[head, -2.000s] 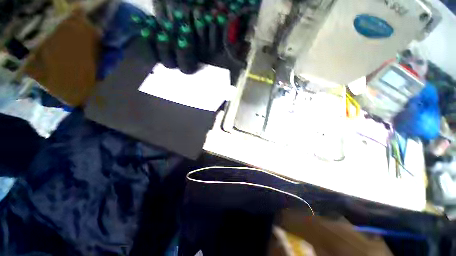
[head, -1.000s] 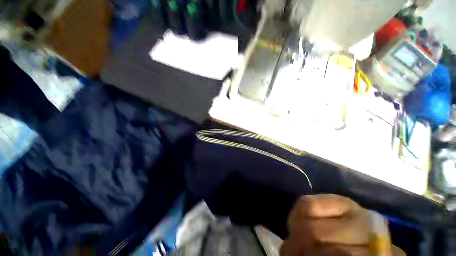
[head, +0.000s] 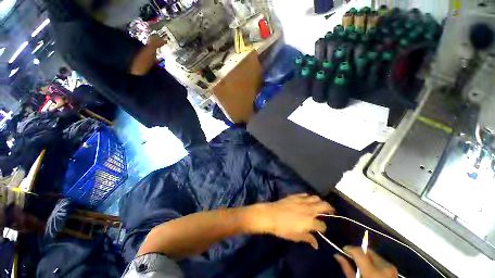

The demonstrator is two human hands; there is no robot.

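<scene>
The dark navy garment (head: 217, 174) lies in a crinkled, shiny heap over the lap and left side. Thin white piping (head: 391, 237) curves along its darker part by the table edge. My left hand (head: 293, 218) reaches in from the lower left, palm down, fingers spread on the cloth at the piping's end; whether it pinches the piping cannot be told. My right hand (head: 372, 265), cut off by the bottom edge, holds a slim white pointed stick (head: 365, 244) upright, close to the piping.
The sewing machine (head: 418, 141) stands at right on a white table (head: 380, 203). Left of it, a dark grey board bears white paper (head: 342, 122), with green-topped thread cones (head: 339, 87) behind. A person (head: 130, 70) stands at upper left near another machine; a blue crate (head: 97, 168) is at left.
The view has swung left, bringing the standing person and crate into sight. My left hand has come in onto the garment. The white stick now shows in my right hand.
</scene>
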